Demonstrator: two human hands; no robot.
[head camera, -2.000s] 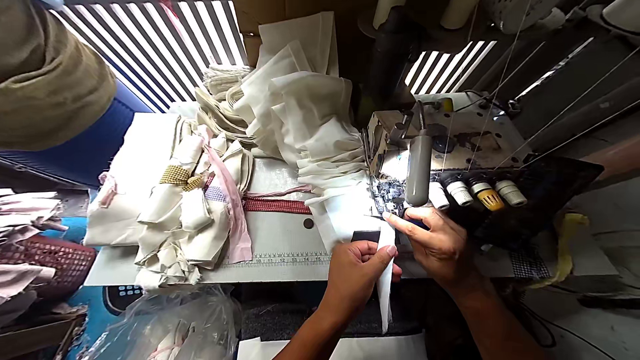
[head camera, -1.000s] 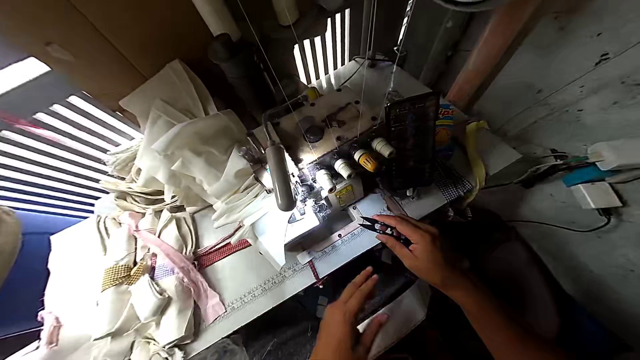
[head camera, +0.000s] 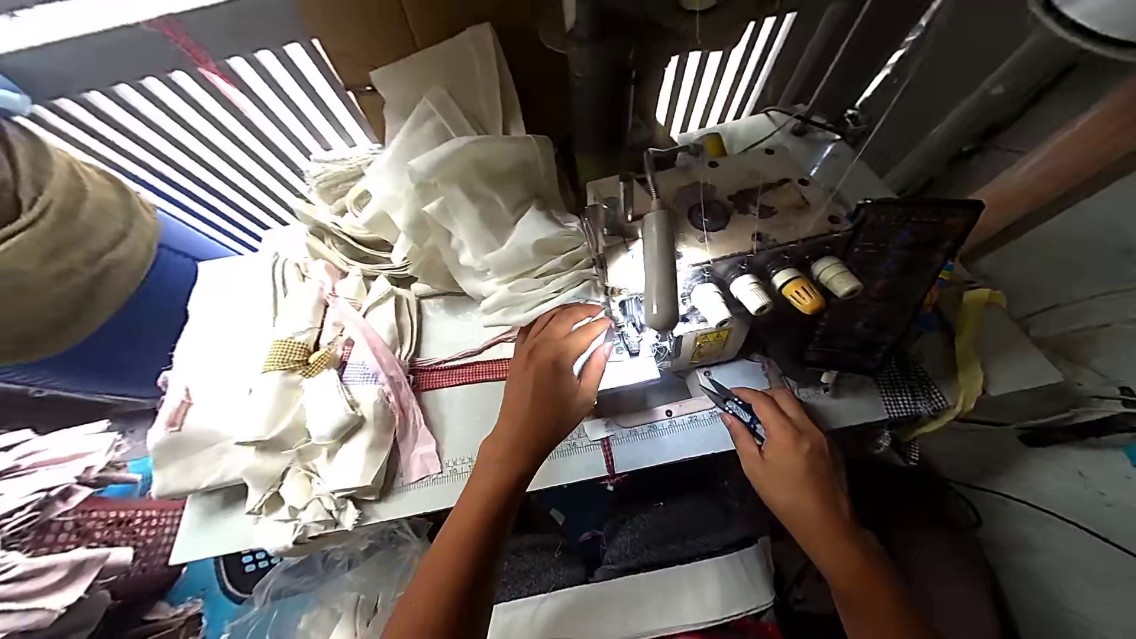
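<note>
My left hand grips a piece of cream fabric close to the needle area of the overlock sewing machine. Thread snips lie in my right hand, their blades pointing up and left over the machine's front plate. A long gathered run of cream fabric is heaped behind my left hand. Under the left wrist side runs a red checked strip across the table. The machine's lamp hangs above the lit needle area, which my fingers partly hide.
Bundles of cream cloth tied with checked strips lie on the left of the table, with a pink strip. A red plastic basket of scraps stands at lower left. A dark upright panel stands right of the thread tension knobs.
My left hand has moved from in front of the table edge up to the fabric at the machine. My right hand still holds the snips seen one second ago. The view has swung left.
</note>
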